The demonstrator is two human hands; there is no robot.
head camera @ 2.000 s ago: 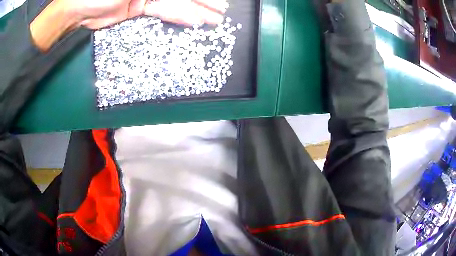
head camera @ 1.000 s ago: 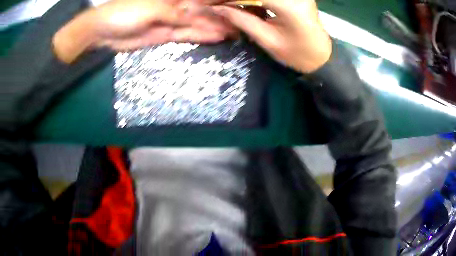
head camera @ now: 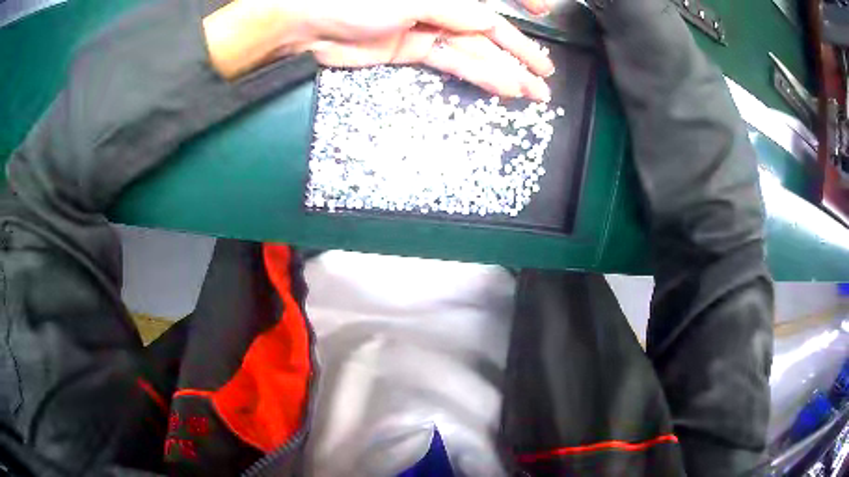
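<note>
Small silver-white metal parts lie heaped in a shallow black parts tray on the near edge of the green bench. My left hand is over the tray's far side, fingers extended to the right and slightly apart. A few tiny bright specks show by its fingertips and one on the hand; whether they rest on the skin is unclear. Only a small bit of skin, perhaps my right hand, shows at the top edge. The rest of that hand is cut off, so its grip is hidden.
A dark strip fixture with a row of holes lies on the green bench at the upper right. A pointed metal tool lies near a red-brown fixture at the right edge. My right sleeve crosses the bench beside the tray.
The view has shifted, so the tray appears farther right. One second ago both hands met above the tray; now they are apart and my right hand is mostly out of the picture.
</note>
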